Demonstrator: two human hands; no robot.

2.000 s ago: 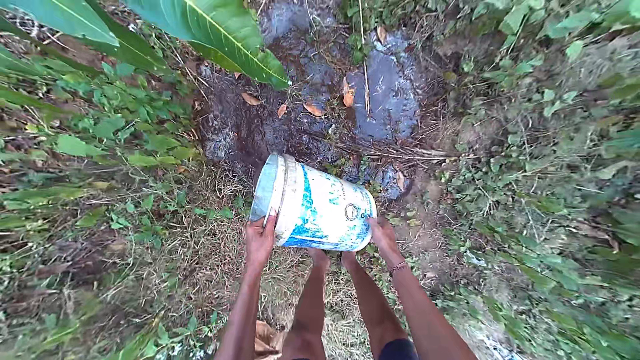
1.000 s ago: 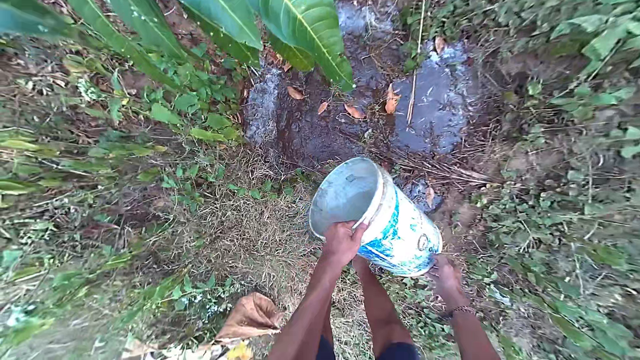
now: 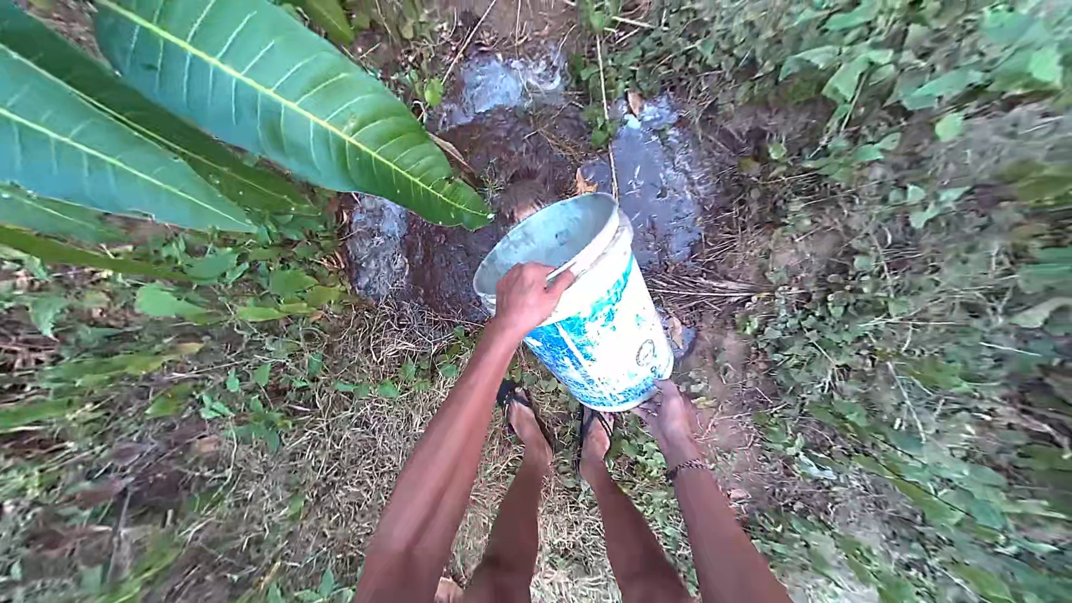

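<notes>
A white plastic bucket [image 3: 599, 335] with worn blue print is tilted in the air, its mouth toward the upper left and its base toward the lower right. My left hand [image 3: 526, 297] grips the rim on the near side, fingers over the edge. Under the base, at its lower right, my right hand [image 3: 670, 412] supports it, with a bracelet [image 3: 687, 469] on the wrist. The grey inner wall shows in the mouth; no contents can be made out. Dark wet ground [image 3: 452, 260] lies beyond the bucket.
Large green leaves [image 3: 285, 92] hang at the upper left. A greyish puddle [image 3: 657, 184] and a thin stick [image 3: 605, 109] lie past the bucket. My feet in dark sandals [image 3: 521, 410] stand on dry grass [image 3: 368, 444]. Low green plants [image 3: 946, 452] grow on both sides.
Two seconds ago the bucket lay nearly sideways, mouth to the left; its mouth has since swung upward and away from me, both hands still on it. The view has shifted.
</notes>
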